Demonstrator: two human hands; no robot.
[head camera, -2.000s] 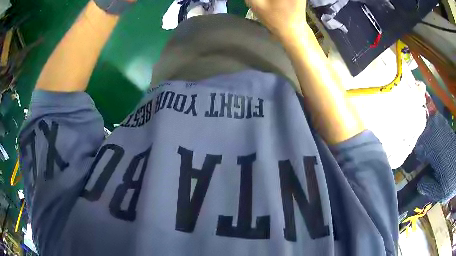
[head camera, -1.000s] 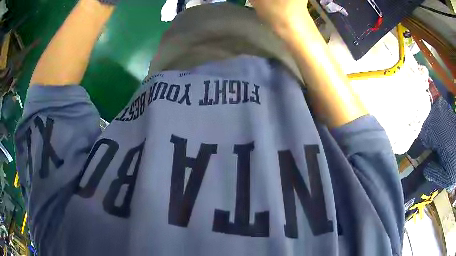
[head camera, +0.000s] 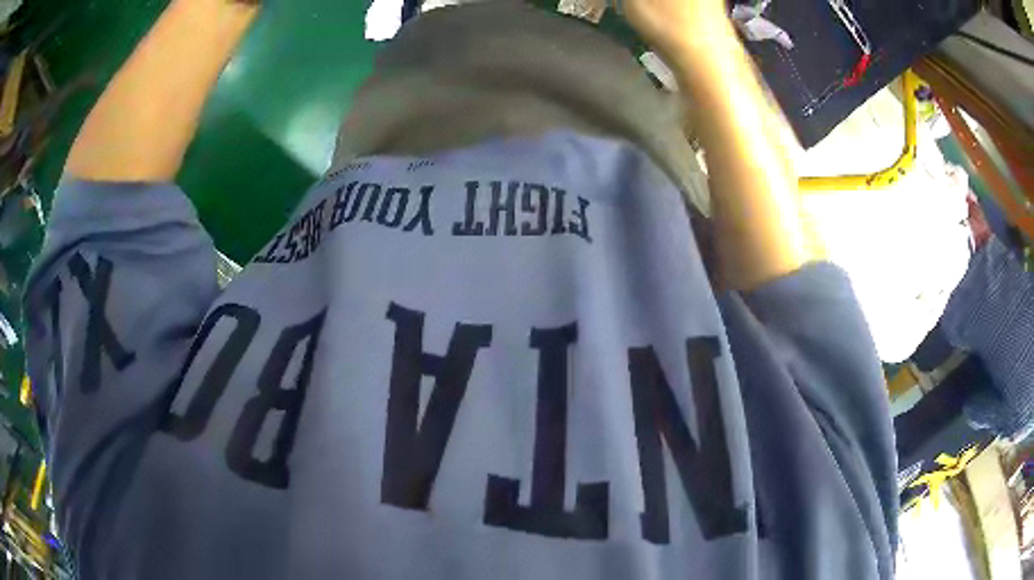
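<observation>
Both my forearms reach up past the top edge of the head view. My left hand is cut off by the top edge; only the wrist end of that arm shows at upper left. My right hand (head camera: 667, 11) is mostly cut off at the top edge, with only its wrist part showing, and its fingers are hidden. A pale cloth piece (head camera: 765, 27) lies on a dark cloth-covered surface (head camera: 907, 45) at upper right. A thin silver tool with a red end (head camera: 859, 69) lies on that surface. A small white thing (head camera: 383, 18) shows at the top edge.
A yellow metal frame (head camera: 910, 142) stands right of my right forearm, around white cloth (head camera: 896, 244). Blue-grey checked cloth (head camera: 1000, 329) is at the far right. Green floor (head camera: 267, 113) shows between my arms. Cluttered items line the left edge.
My left wristband has moved up out of view. My right forearm has shifted slightly right. The dark surface and tool sit a little higher than two seconds ago.
</observation>
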